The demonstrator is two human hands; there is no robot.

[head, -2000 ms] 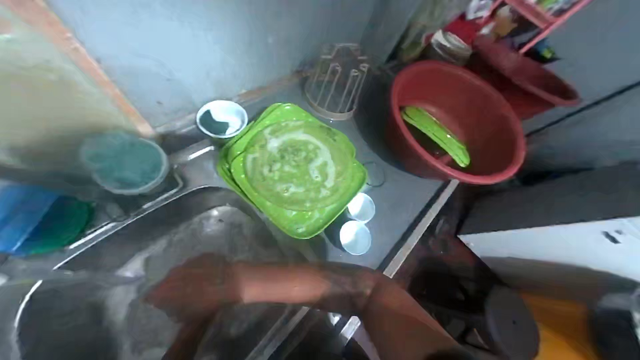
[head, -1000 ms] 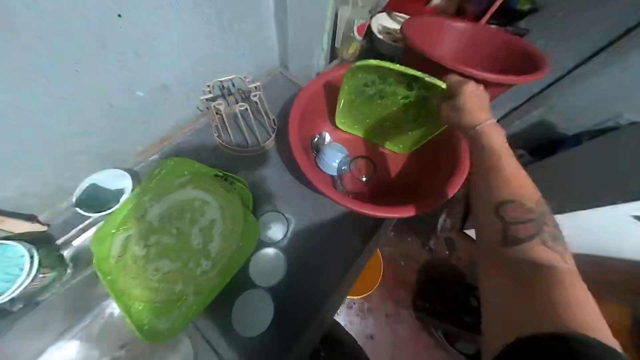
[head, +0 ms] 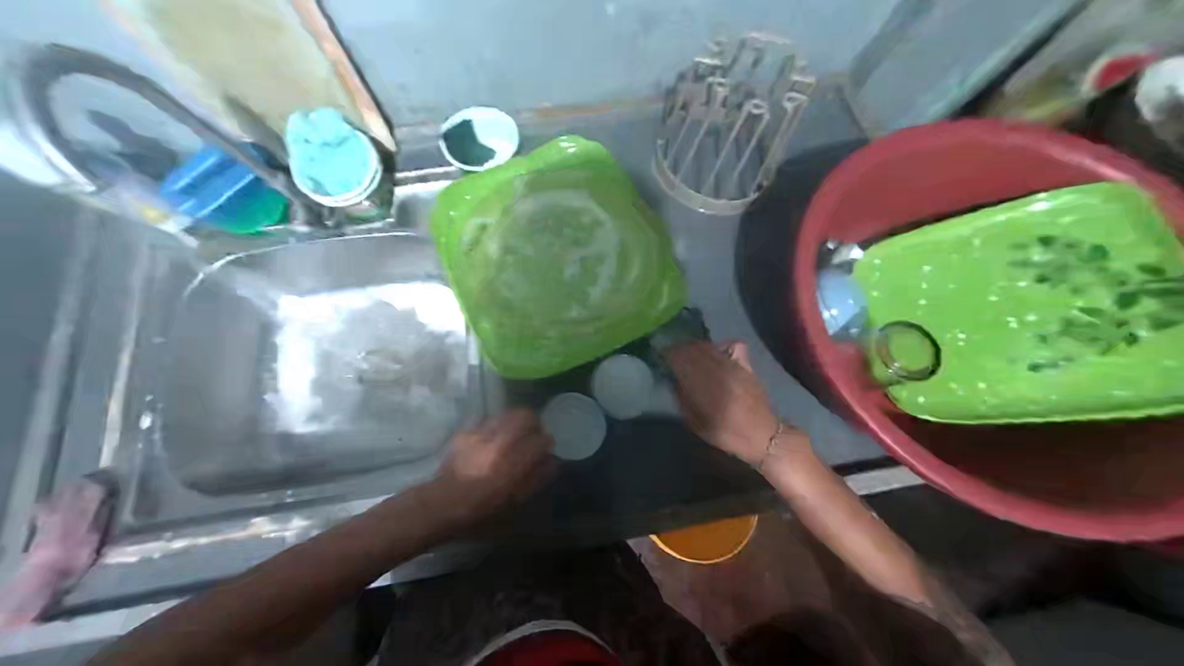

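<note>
My left hand (head: pixel 504 453) is beside a pale round cup (head: pixel 573 425) at the counter's front; blur hides whether it grips it. My right hand (head: pixel 726 398) reaches to a blurred, dark, glass-like object (head: pixel 680 335) at the corner of a green plastic tray (head: pixel 560 259). That tray bears whitish suds and lies right of the sink. A second pale cup (head: pixel 622 386) stands between my hands. Inside the red plastic tub (head: pixel 925 472), another green tray (head: pixel 1008 305) with a leaf pattern lies tilted, near a clear glass (head: pixel 907 351) and a light blue cup (head: pixel 840 303).
A steel sink (head: pixel 361 370) with a curved faucet (head: pixel 139 88) is at left. Behind stand a tub with a turquoise cloth (head: pixel 328 153), a white cup (head: pixel 478 139) and a wire rack (head: pixel 731 129). A blurred pinkish shape, perhaps a hand (head: pixel 74 527), is far left. An orange container (head: pixel 708 539) sits below.
The leaf-patterned tray my right hand held over the red tub now lies in it, released. My right hand has moved left to the counter, and my left hand has come into view. The view has shifted left.
</note>
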